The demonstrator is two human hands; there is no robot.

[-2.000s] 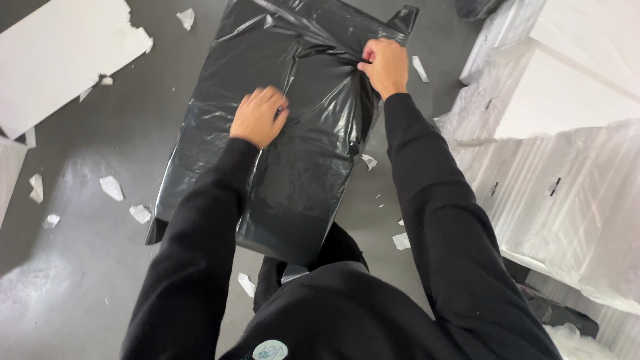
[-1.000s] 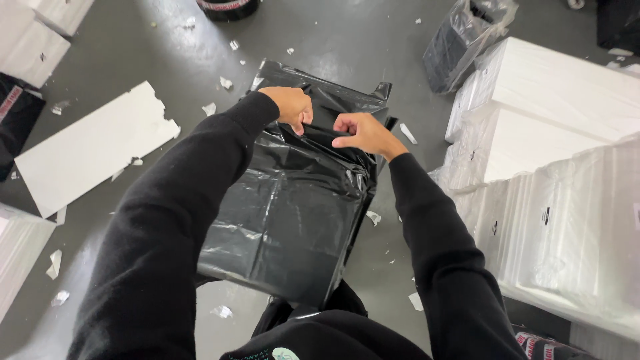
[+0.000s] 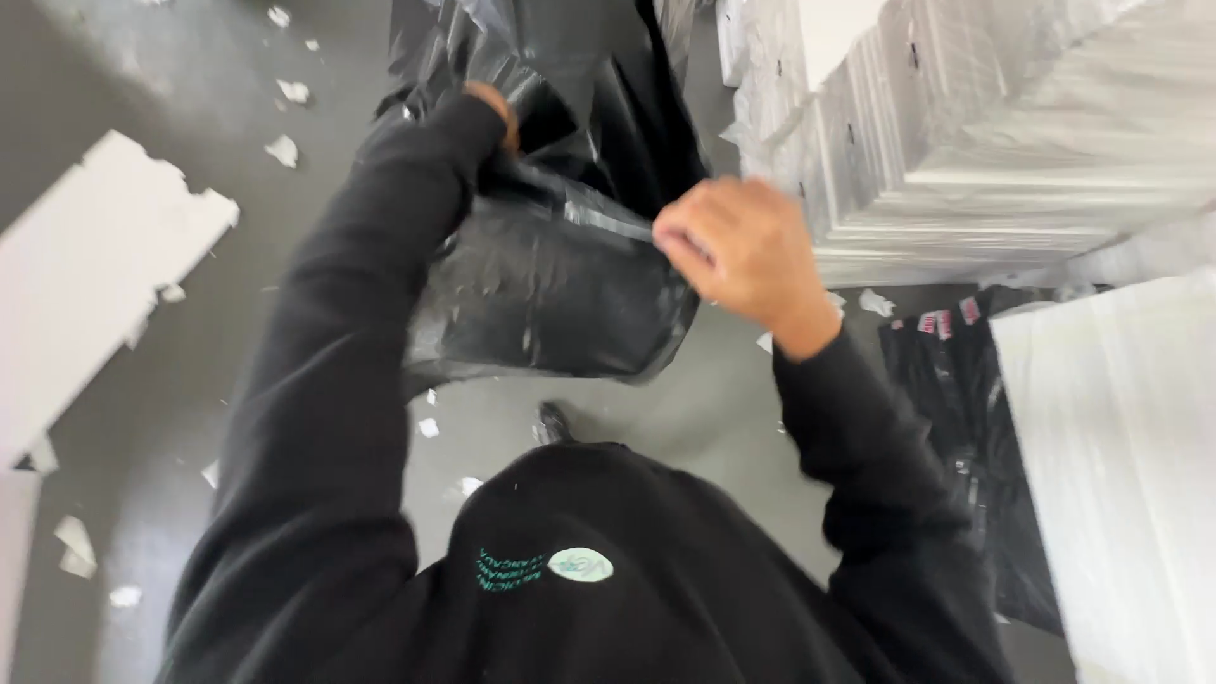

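A black plastic bag [image 3: 560,294] fills the upper middle of the head view, its mouth spread and its folds shiny. My right hand [image 3: 741,247] pinches the bag's edge at the right between thumb and fingers. My left hand [image 3: 496,114] is at the left side of the bag's mouth, mostly hidden by the black sleeve and the plastic, so its fingers cannot be made out. A taut strip of the rim runs between the two hands.
White foam boards in clear plastic wrap [image 3: 912,152] are stacked at the upper right. A white panel [image 3: 1121,446] lies at the lower right beside black plastic with printed tape [image 3: 969,456]. A broken white board [image 3: 95,285] and scraps [image 3: 283,150] lie on the grey floor.
The black bag lay fairly flat below my hands; now its mouth is spread and it hangs in folds. My hands have moved farther apart than one second ago. The view has shifted.
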